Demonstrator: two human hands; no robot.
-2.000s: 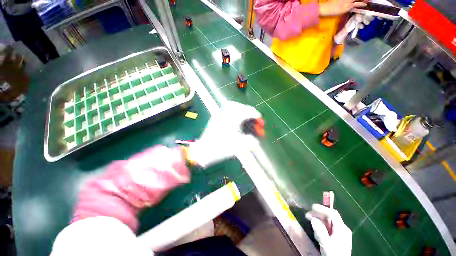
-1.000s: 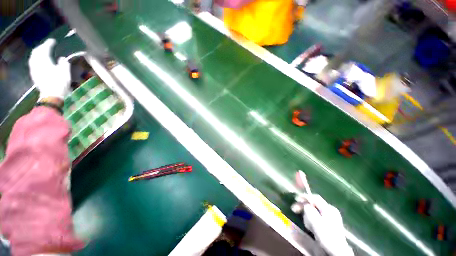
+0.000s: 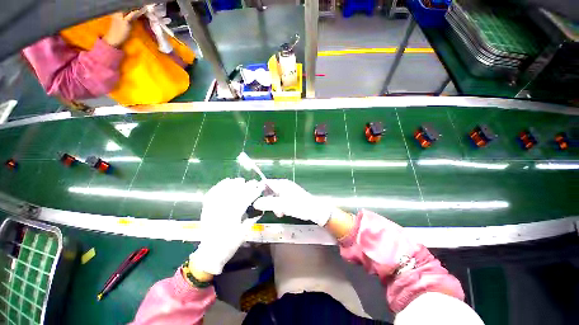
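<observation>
Both hands wear white gloves and meet above the near belt rail. My right hand [image 3: 289, 200] is closed on a thin pale stick or small brush [image 3: 252, 166], whose wider white end points up and left over the belt. My left hand [image 3: 225, 219] is curled against the right fingertips. A small dark bit shows between the hands, but the fingers hide most of it; I cannot tell what it is. Dark blocks with orange windings, such as this block [image 3: 374, 132], stand spaced along the green belt [image 3: 222, 139].
A red and black knife [image 3: 124, 273] and yellow tape [image 3: 88, 256] lie on the bench at left, beside the divided tray [image 3: 58, 244]. Across the belt are a blue bin [image 3: 256, 95], a yellow bin [image 3: 287, 92] and a person's pink sleeve [image 3: 82, 70]. Stacked trays [image 3: 489, 41] stand far right.
The view has swung right. My left hand, over the tray a second ago and holding an orange and dark block before that, has come back to meet my right hand, which still holds the stick.
</observation>
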